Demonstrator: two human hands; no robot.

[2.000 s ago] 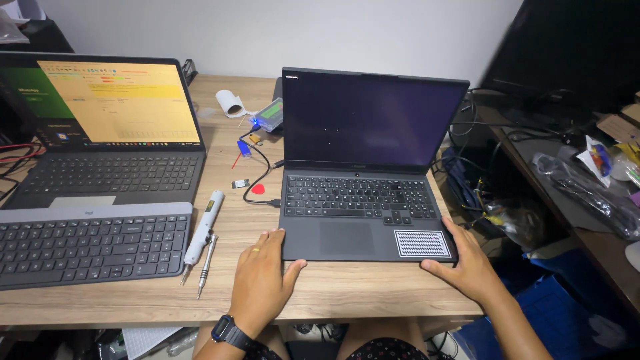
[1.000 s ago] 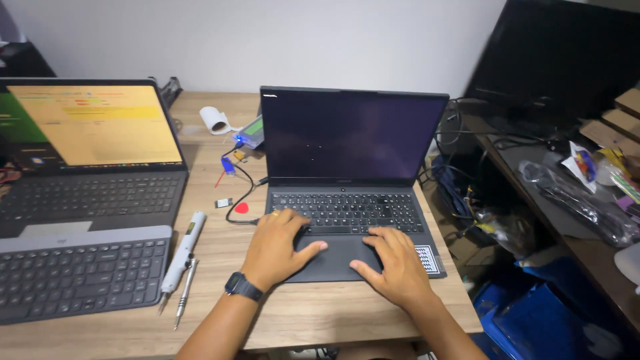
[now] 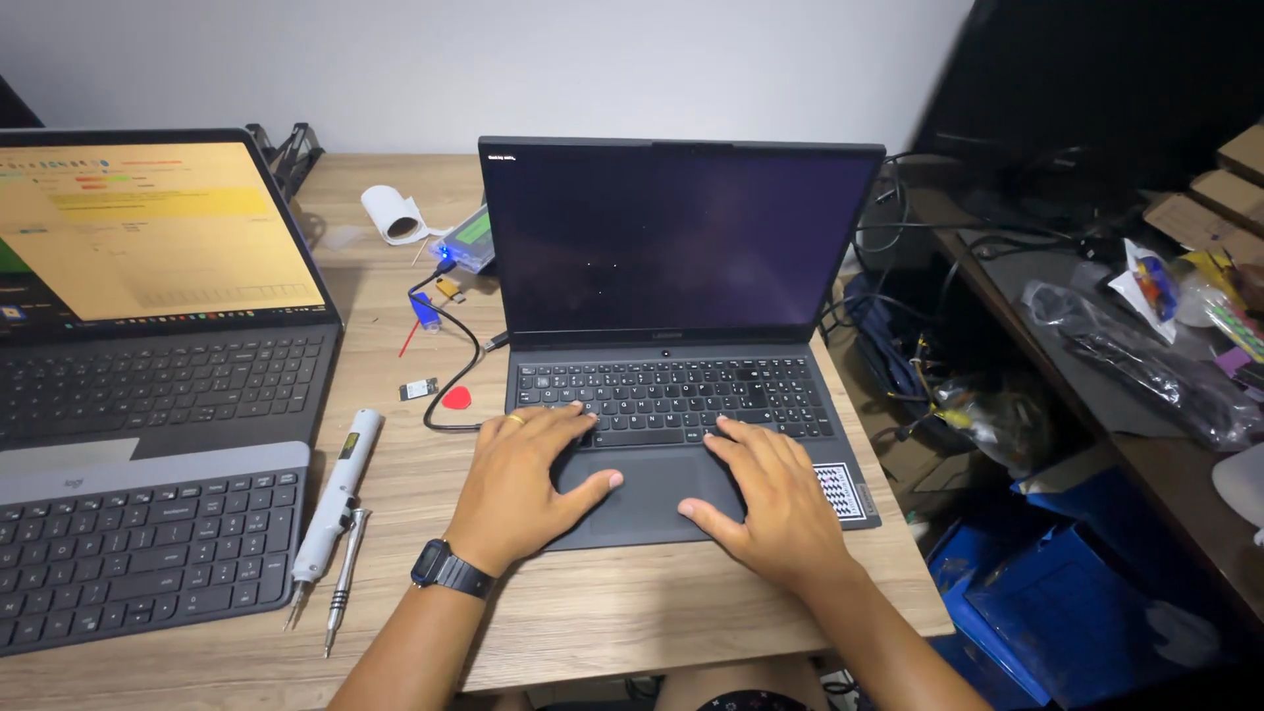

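An open dark grey laptop [image 3: 662, 494] stands on the wooden desk, its screen nearly black with a short line of text at the top left. My left hand [image 3: 523, 484] rests on the left of its palm rest, fingertips on the lower left keys, thumb by the touchpad. On the right of the touchpad lies my right hand [image 3: 775, 499], fingers spread at the lower keys, holding nothing. A black cable [image 3: 464, 367] runs from beside the laptop's left edge to a small lit device [image 3: 472, 237] behind. A patterned sticker [image 3: 837, 492] shows right of my right hand.
At the left are a second laptop [image 3: 163, 380], a Logitech keyboard [image 3: 148, 553], an electric screwdriver [image 3: 338, 494] and a slim metal screwdriver [image 3: 346, 583]. A small card module [image 3: 418, 389], a red plastic pick [image 3: 456, 397] and a paper roll [image 3: 393, 215] lie behind. Bagged cables [image 3: 1136, 365] cover a dark side table.
Both hands have moved from the laptop's front corners, where they were two seconds ago, onto its palm rest and lower keys. Since one second ago they have stayed about there.
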